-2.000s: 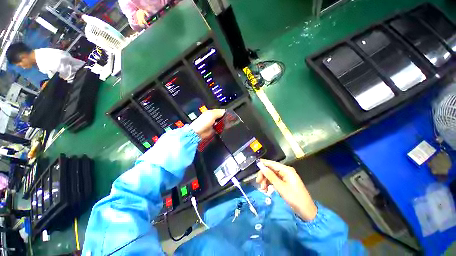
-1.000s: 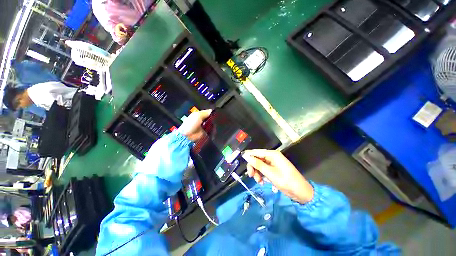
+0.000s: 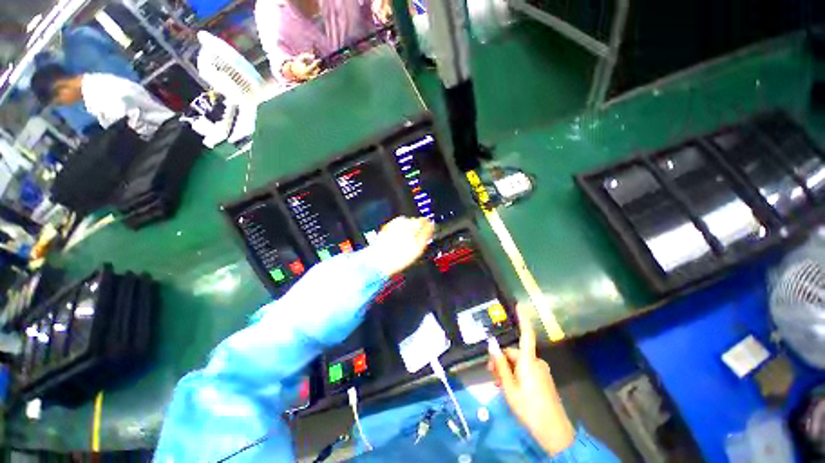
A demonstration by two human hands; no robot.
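Observation:
The far foam tray (image 3: 237, 210) holds phones with dark screens and coloured text lines. A near tray (image 3: 508, 291) below it holds more lit phones. My left hand (image 3: 404, 244) lies across the join between the trays, fingers together; what is under them is hidden. My right hand (image 3: 534, 389) is at the lower end of the rightmost near phone (image 3: 461, 294), index finger raised, other fingertips on a small white plug (image 3: 494, 346). That phone shows red text, a white patch and an orange button. A white cable (image 3: 450, 389) hangs from the phone beside it.
A waiting tray (image 3: 602, 203) of glossy phones lies at right. Yellow tape (image 3: 525, 271) and a small labelled device (image 3: 512, 186) lie between, near a dark post (image 3: 462, 118). Stacked trays (image 3: 127, 312) stand at left, a fan (image 3: 801, 285) at right. Another person (image 3: 308, 32) is at the top.
The camera view has shifted. The neighbouring phone's screen end has turned white. My right hand has moved to the rightmost phone's lower corner, its index finger now extended. My left hand stays between the trays.

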